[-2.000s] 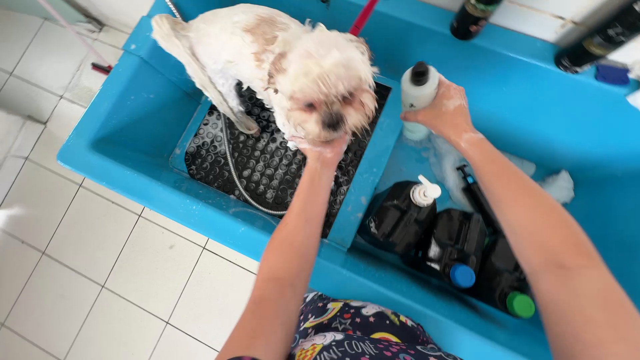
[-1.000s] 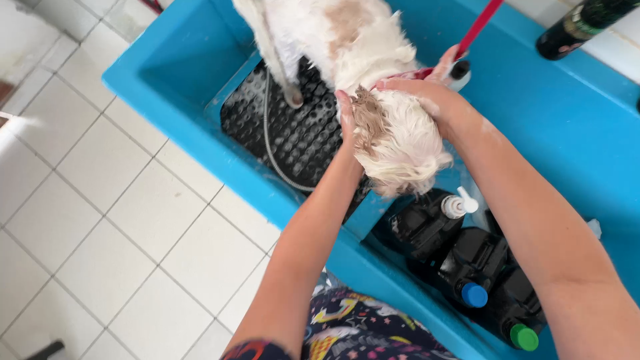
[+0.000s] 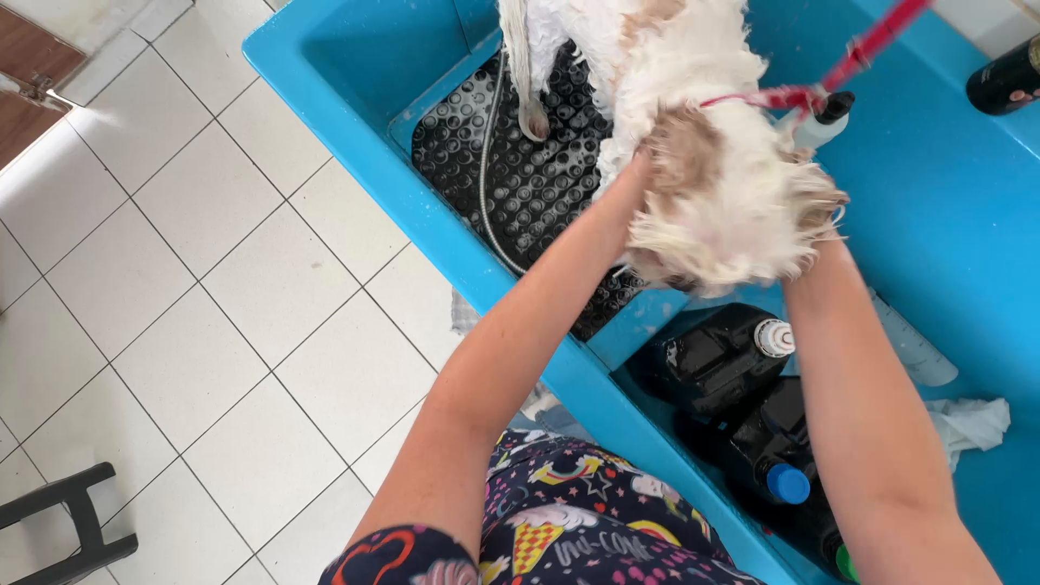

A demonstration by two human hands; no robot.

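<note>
A wet white dog (image 3: 723,203) with tan patches stands in a blue tub (image 3: 390,187), its head lowered toward me. My left hand (image 3: 642,175) lies against one side of its head, the fingers mostly hidden by fur. On the other side my right hand (image 3: 825,236) is at the head near an ear, largely covered by wet hair. Around the dog's neck is a red lead (image 3: 861,61), stretched up to the right. Behind the head stands a squeeze bottle with a black cap (image 3: 829,118).
A black rubber mat (image 3: 544,203) and a metal shower hose (image 3: 486,162) lie under the dog. Black jugs (image 3: 707,357) stand at the tub's near side, beside a clear plastic container (image 3: 914,341) and a white cloth (image 3: 975,422). A dark bottle (image 3: 1007,77) is on the far ledge.
Two seconds ago my right hand held the squeeze bottle and my left was under the dog's chin. The bottle has been let go, and both hands are now at the head, which has turned downward.
</note>
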